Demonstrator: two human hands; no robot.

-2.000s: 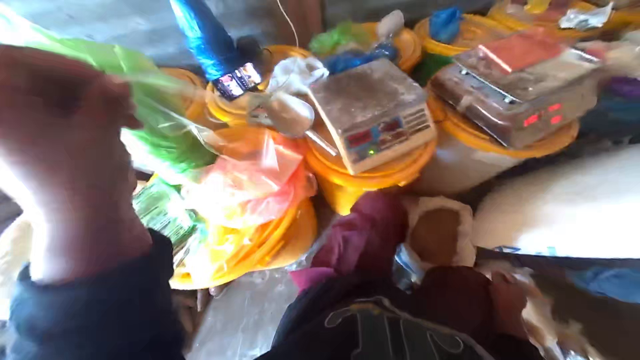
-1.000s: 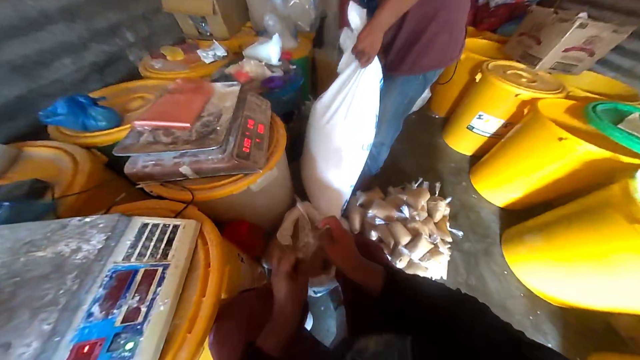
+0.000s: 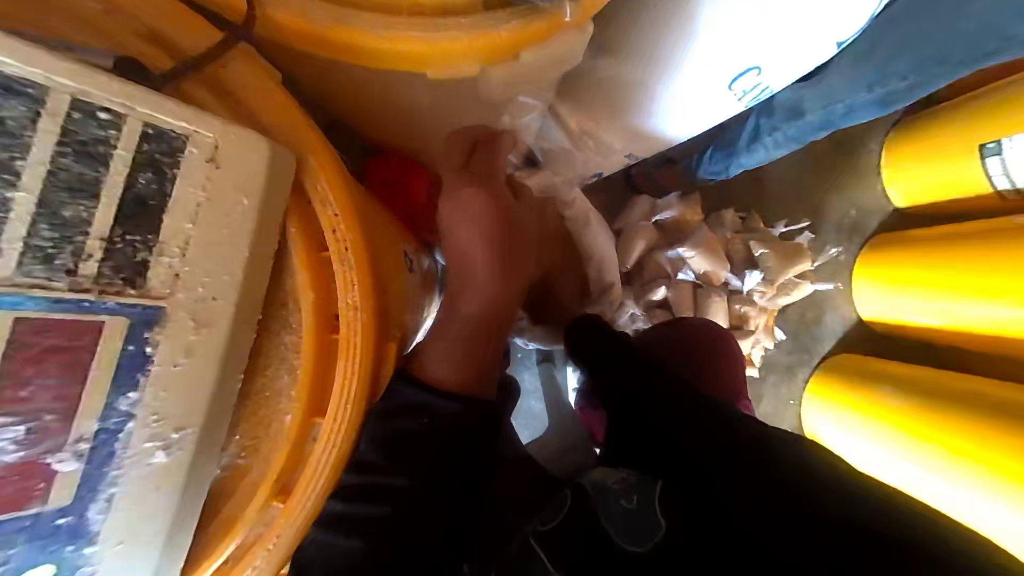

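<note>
My left hand (image 3: pixel 484 224) reaches up in the middle of the view, blurred, its fingers curled beside clear plastic (image 3: pixel 540 132); whether they grip it is not plain. Just right of that wrist is an open sack (image 3: pixel 598 248) with brown contents. A black sleeve (image 3: pixel 632 376) comes from the lower right and ends at the sack's lower edge; my right hand is hidden there. Beyond the sack, a pile of small tied clear bags (image 3: pixel 712 260) filled with something brown lies on the floor.
A worn scale (image 3: pixel 232 200) stands on an orange-rimmed bucket (image 3: pixel 348 296) at the left. Another orange rim (image 3: pixel 432 40) and a large white sack (image 3: pixel 632 72) are at the top. A person's jeans-clad leg (image 3: pixel 800 120) is beside the sack. Several yellow buckets (image 3: pixel 944 272) line the right.
The view has swung down and closer to the open sack. A second ago both my hands were at its mouth; now the left hand is farther up, and the right is hidden.
</note>
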